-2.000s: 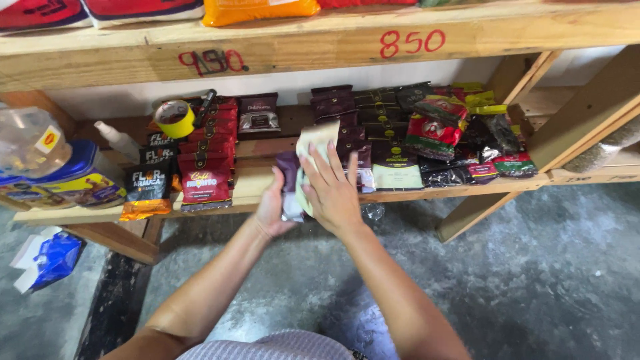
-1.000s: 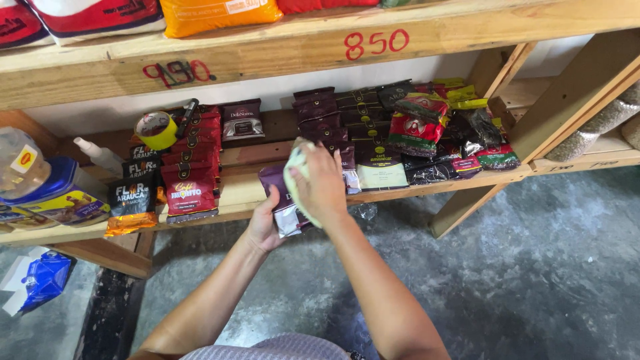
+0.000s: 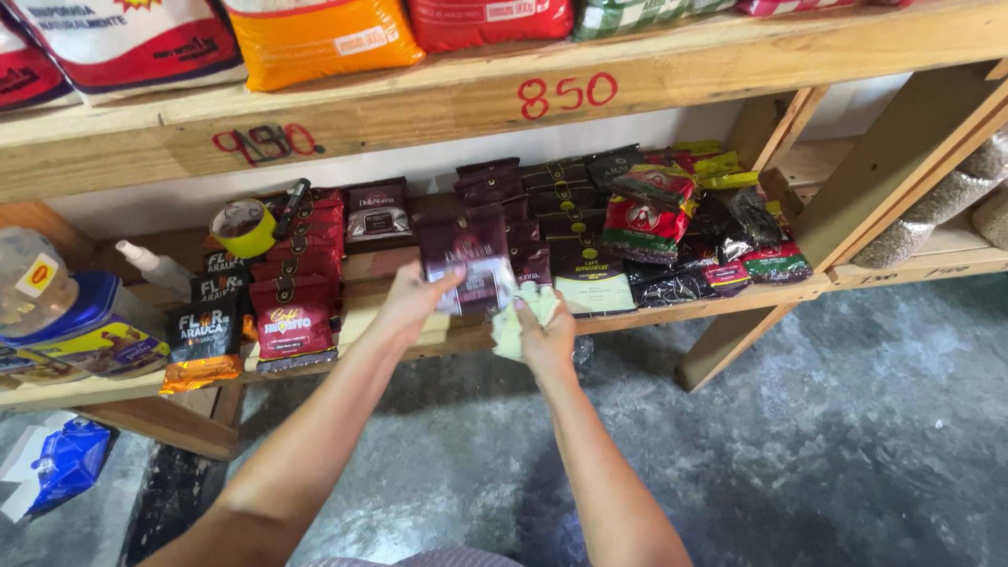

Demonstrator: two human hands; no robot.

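My left hand [image 3: 413, 303] grips a dark purple coffee packet [image 3: 465, 256] by its lower left side, held over the shelf's front part. Bunched in my right hand [image 3: 546, 335] is a pale green cloth [image 3: 512, 323], close to the packet's lower right corner. Behind them lies a row of similar purple packets [image 3: 492, 185]. One more purple and silver packet [image 3: 378, 211] lies at the back, left of the held one. Red coffee packets [image 3: 293, 327] form a row to the left, and black coffee packets [image 3: 592, 268] one to the right.
Yellow tape [image 3: 242, 228], a black marker [image 3: 292, 209], a spray bottle [image 3: 150, 264], black and orange packets [image 3: 206, 339] and a blue-lidded tub [image 3: 94, 323] stand left. Red and green packets [image 3: 650, 224] lie in a pile right. An upper wooden shelf board [image 3: 425, 106] overhangs. Blue packaging [image 3: 71, 461] lies on the floor.
The cloth was against the packet under my right hand; now it is bunched to the packet's right. My left hand has raised the packet, its front now facing me.
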